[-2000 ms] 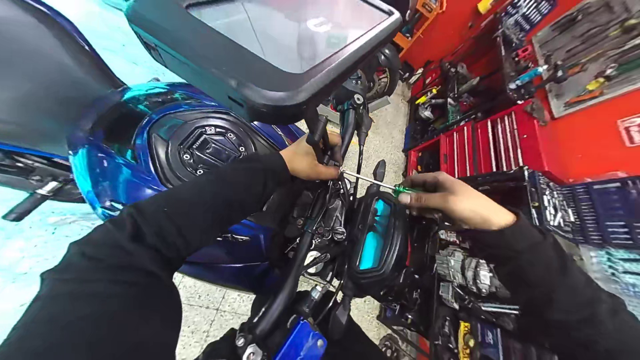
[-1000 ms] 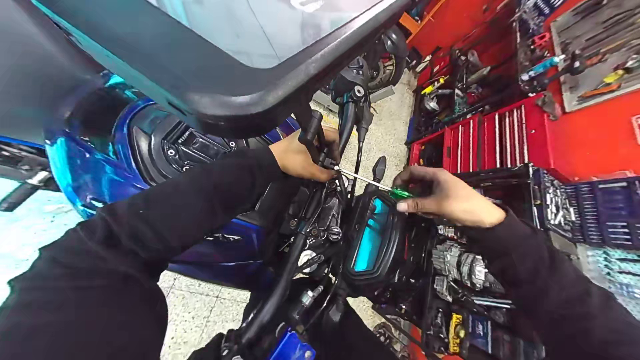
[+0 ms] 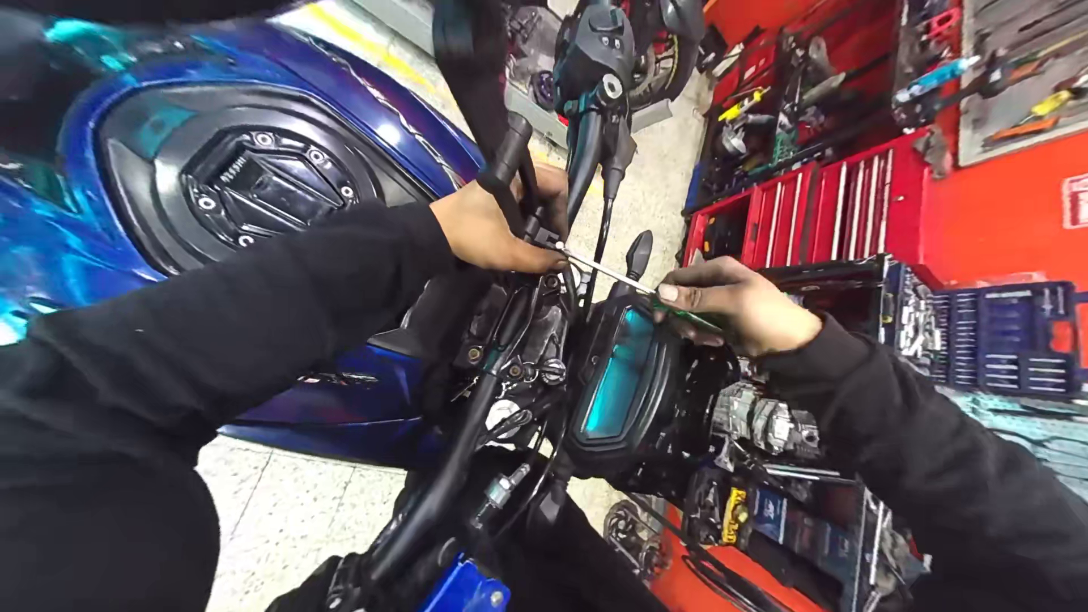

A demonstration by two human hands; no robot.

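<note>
My right hand grips the green handle of a screwdriver, whose shaft points left. The tip reaches a small black clamp at the motorcycle's handlebar. Around that clamp and the black stem above it, my left hand is closed, its thumb beside the screwdriver tip. The tip's exact seat cannot be made out. Below the shaft lies the instrument display with a cyan-tinted screen. The blue fuel tank with its black filler cap is at the left.
A red tool chest and an open blue socket set stand at the right. Metal engine parts lie below my right forearm. A turn signal sticks out near the screwdriver shaft. Cables run beside the handlebar.
The large framed mount that covered the upper view has mostly left the frame, uncovering the tank cap and handlebar controls. Both hands keep their places at the clamp and screwdriver. The view has shifted.
</note>
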